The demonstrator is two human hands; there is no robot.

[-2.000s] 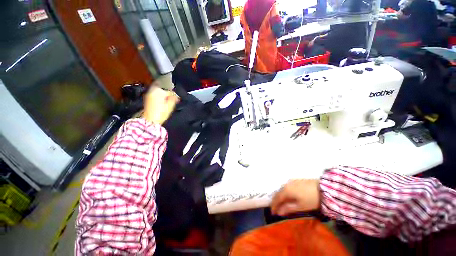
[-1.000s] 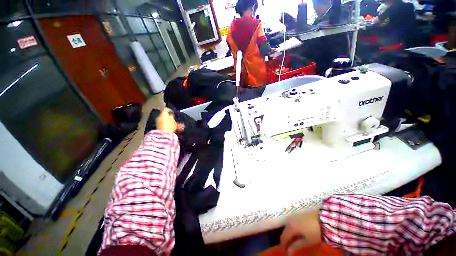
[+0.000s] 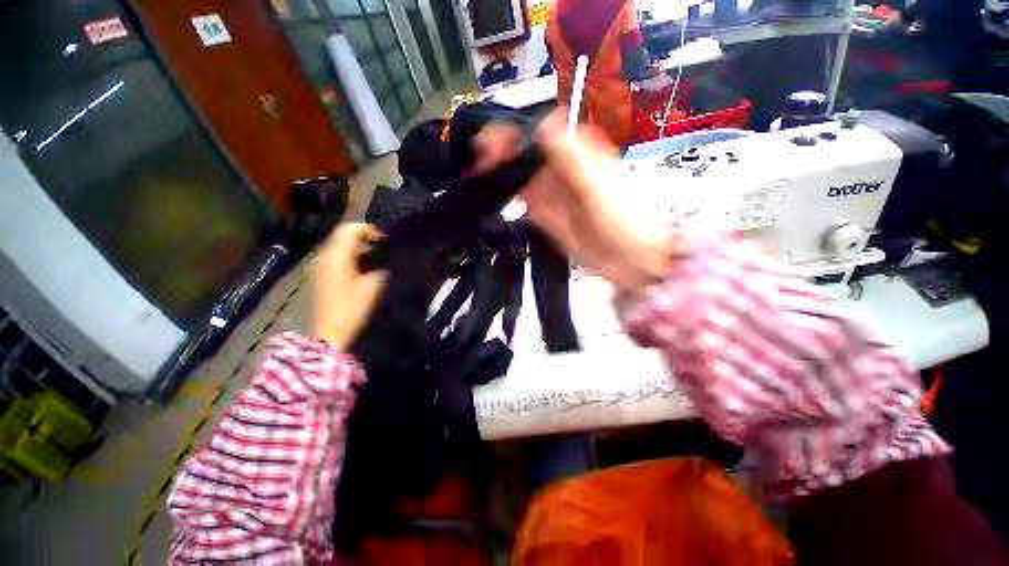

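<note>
A black fabric strip [image 3: 454, 212] is stretched between my hands over the heap of black cut pieces, left of the machine. My left hand [image 3: 350, 282] holds its lower left end. My right hand [image 3: 570, 182], blurred by motion, is at its upper right end, in front of the sewing head's left end. The heap of black cut pieces [image 3: 415, 332] hangs over the table's left side, with white showing between pieces. The white brother sewing machine [image 3: 819, 188] stands on the right. Its needle area is hidden behind my right hand and sleeve.
The white table [image 3: 586, 409] has a ruler scale along its front edge. An orange garment [image 3: 653, 520] lies on my lap. A red basket [image 3: 708, 119] and a person in orange [image 3: 597, 66] are behind the machine. Yellow-black floor tape [image 3: 210, 415] runs at the left.
My right hand has moved from the table's front edge up and left to the fabric. A black strip is now raised between both hands. My left hand has lowered slightly.
</note>
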